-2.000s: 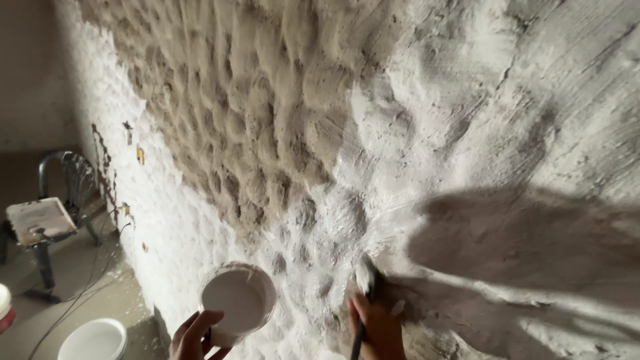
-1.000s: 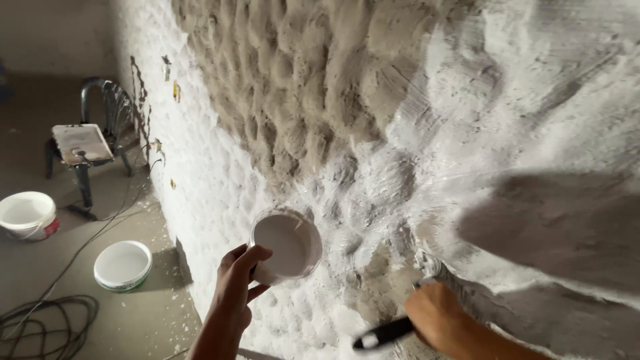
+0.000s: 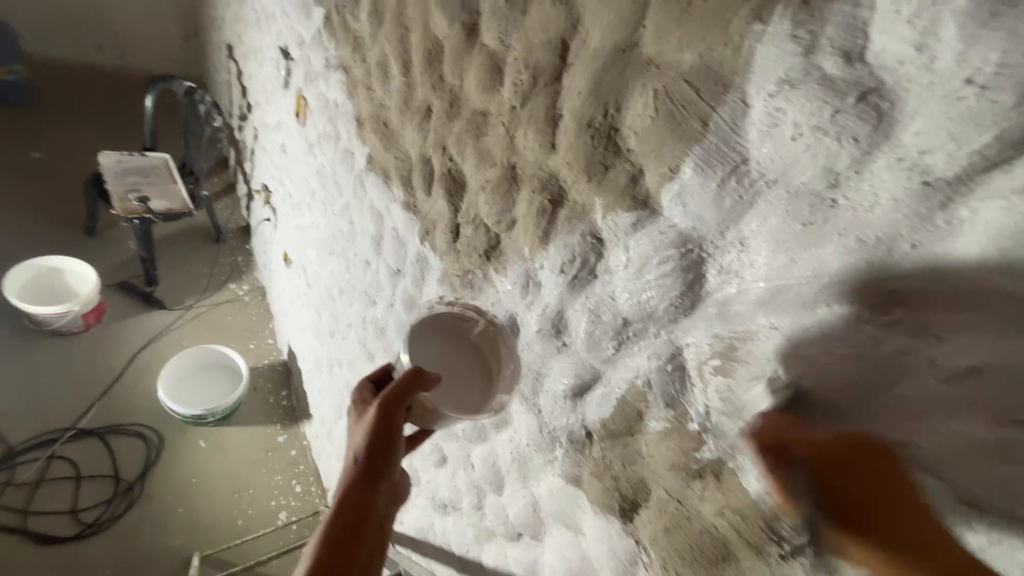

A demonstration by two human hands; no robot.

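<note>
My left hand [image 3: 388, 416] grips the rim of a round tub of white paint [image 3: 452, 364], thumb over the edge, in front of the lumpy wall. My right hand [image 3: 824, 472], blurred by motion, is closed around a paintbrush [image 3: 788, 392] whose bristles touch the wall to the right of the tub; the handle hardly shows. White paint covers much of the textured wall [image 3: 640, 264]. Bare grey-brown plaster [image 3: 496, 120] shows in a large patch above the tub, and a smaller bare patch [image 3: 656, 464] lies low between my hands.
On the floor at the left stand a white bucket [image 3: 52, 288] and a tub with white contents [image 3: 204, 384]. Behind them, a dark chair [image 3: 188, 120] holds a paint-smeared tray [image 3: 144, 184]. A coiled dark cable [image 3: 80, 480] lies at lower left, and a metal frame [image 3: 256, 544] shows below my left arm.
The view has shifted left, showing more floor. My right hand with the brush has moved right along the wall, away from the tub. My left hand keeps its hold on the tub.
</note>
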